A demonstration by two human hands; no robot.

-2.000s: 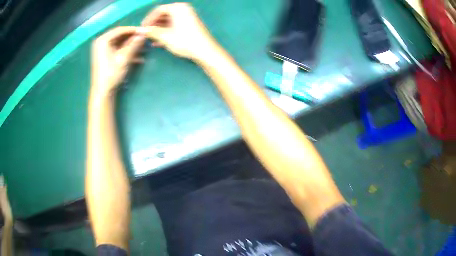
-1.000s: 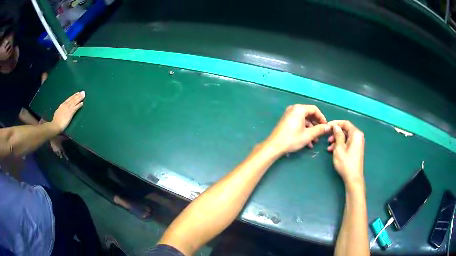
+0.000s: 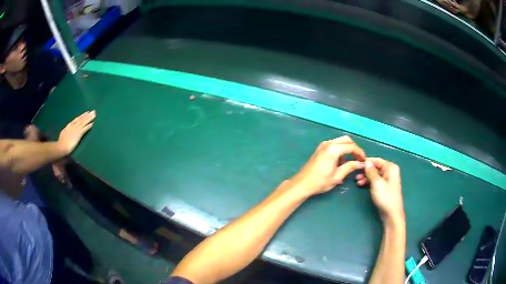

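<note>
My left hand (image 3: 331, 166) and my right hand (image 3: 384, 186) are held together above the dark green worktable (image 3: 244, 150), right of centre. The thumb and index fingertips of both hands meet. Whether a tiny thing is pinched between them cannot be seen. The other fingers are curled. A black smartphone (image 3: 445, 237) lies at the lower right with a thin white cable (image 3: 417, 268) at its near end. A small teal item (image 3: 414, 272) is beside it, cut off by the bottom edge.
A second black phone (image 3: 484, 254) lies at the far right. A light-green strip (image 3: 277, 102) curves along the table. At left, a neighbour's hand (image 3: 76, 132) rests on the table edge. Another person (image 3: 25, 75) is behind. A blue crate (image 3: 100, 30) and a white-edged post (image 3: 58, 36) stand at upper left.
The view has swung from the near right to the whole table, then tilted slightly up. My hands stay together at the fingertips. The neighbour's hand remains on the table.
</note>
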